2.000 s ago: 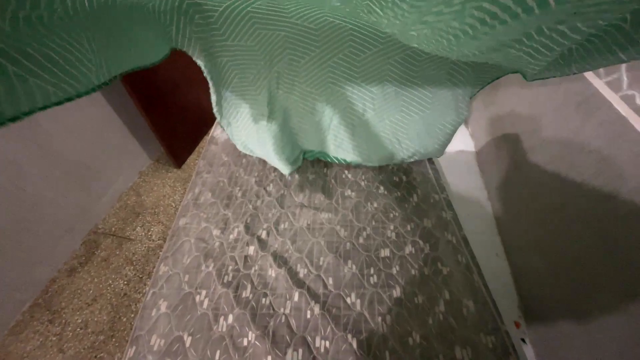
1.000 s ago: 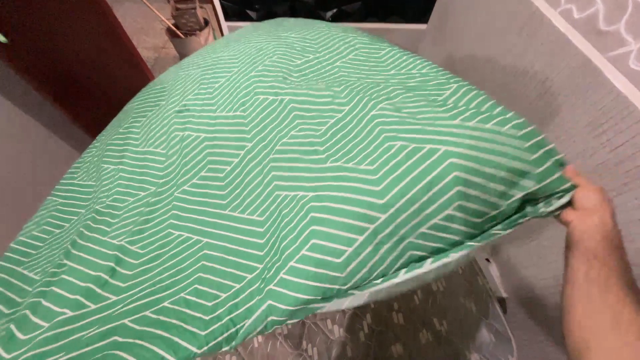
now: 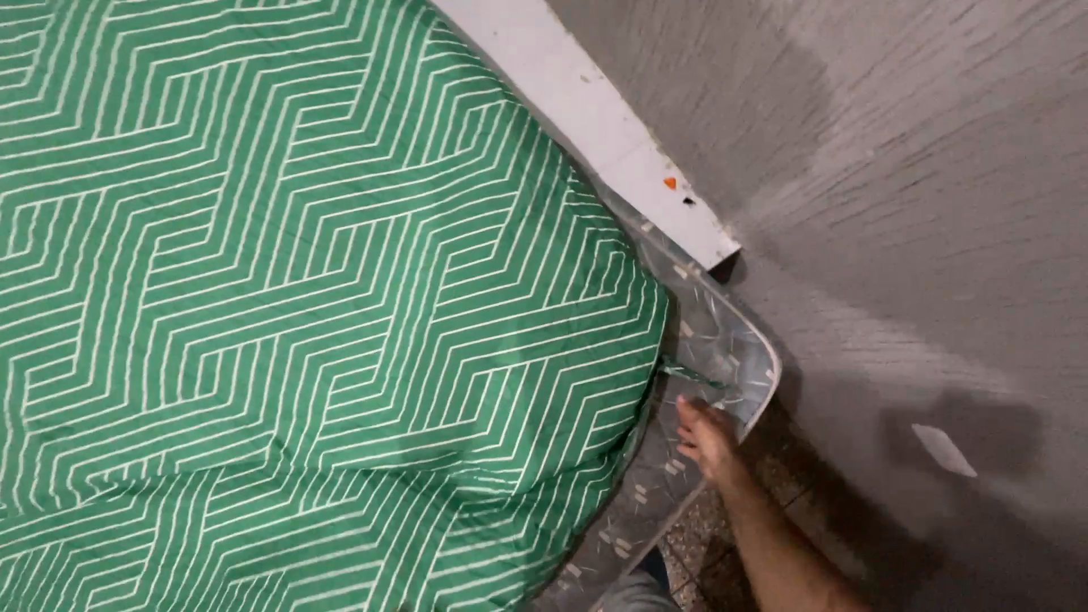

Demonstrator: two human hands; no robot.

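A green sheet [image 3: 340,280] with white zigzag lines lies over most of a grey patterned mattress [image 3: 705,331], whose rounded corner stays bare on the right. My right hand [image 3: 707,438] is over that corner, just right of the sheet's edge, its fingers partly curled. A thin green strip [image 3: 693,374] sticks out from the sheet's edge just above my fingers; whether they touch it is unclear. My left hand is out of view.
Along the mattress's upper right side runs a white ledge [image 3: 595,110], with a small orange piece [image 3: 670,183] on it. A grey wall [image 3: 926,212] stands to the right. Speckled floor [image 3: 693,531] shows below the corner.
The green sheet, raised in the earlier frames, now lies on the mattress. My right hand, which gripped the sheet's corner a second ago, no longer holds that corner. The view has turned toward the mattress corner.
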